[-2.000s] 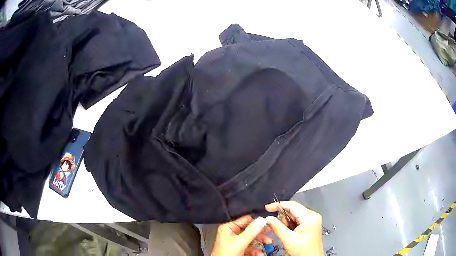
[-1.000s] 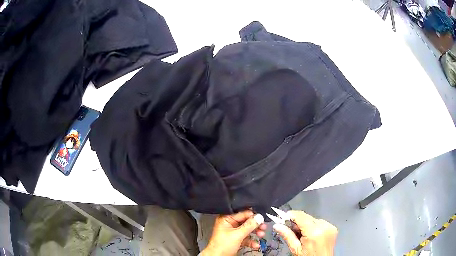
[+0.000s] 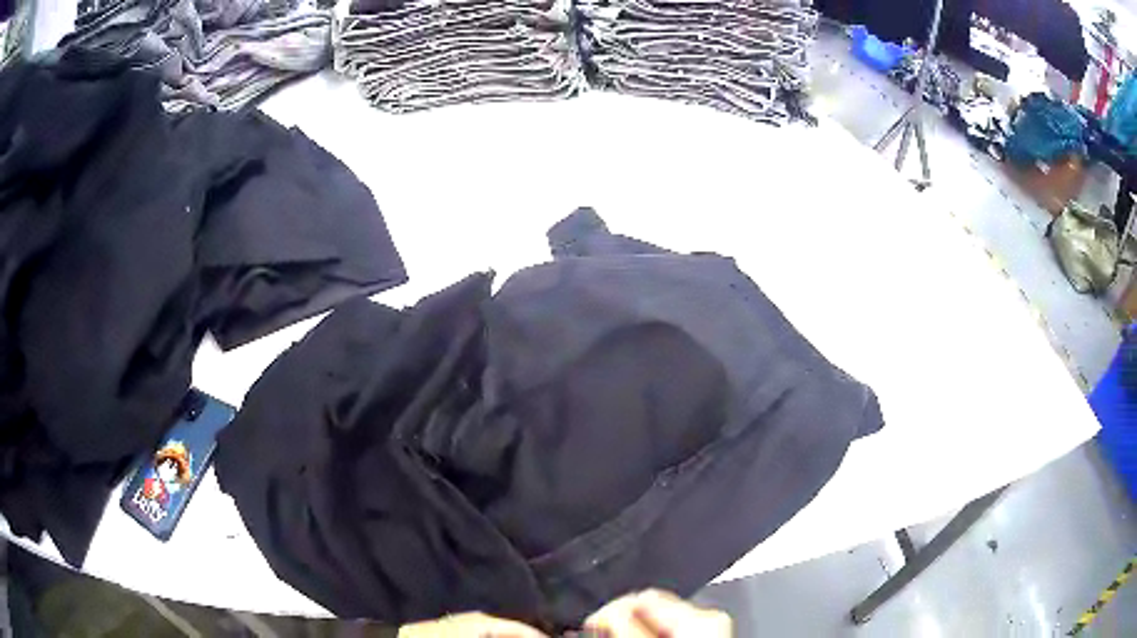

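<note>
The black garment (image 3: 611, 399) lies bunched on the white table (image 3: 923, 274) in front of me, its near edge hanging over the table's front edge. My left hand (image 3: 471, 627) and my right hand (image 3: 658, 616) are at the bottom of the picture, at the garment's near edge, mostly cut off. Their fingertips are out of sight or too blurred to read. The thread snips do not show clearly now.
A heap of black garments (image 3: 100, 274) lies at the left, with a smartphone (image 3: 177, 467) beside it. Loose grey garments (image 3: 231, 50) and folded grey stacks (image 3: 461, 50) lie along the far side. A tripod stand (image 3: 920, 137) stands beyond the table.
The view has tilted up, so the far stacks now show and the hands sit lower, mostly cut off. The snips seen open in my right hand earlier no longer show clearly.
</note>
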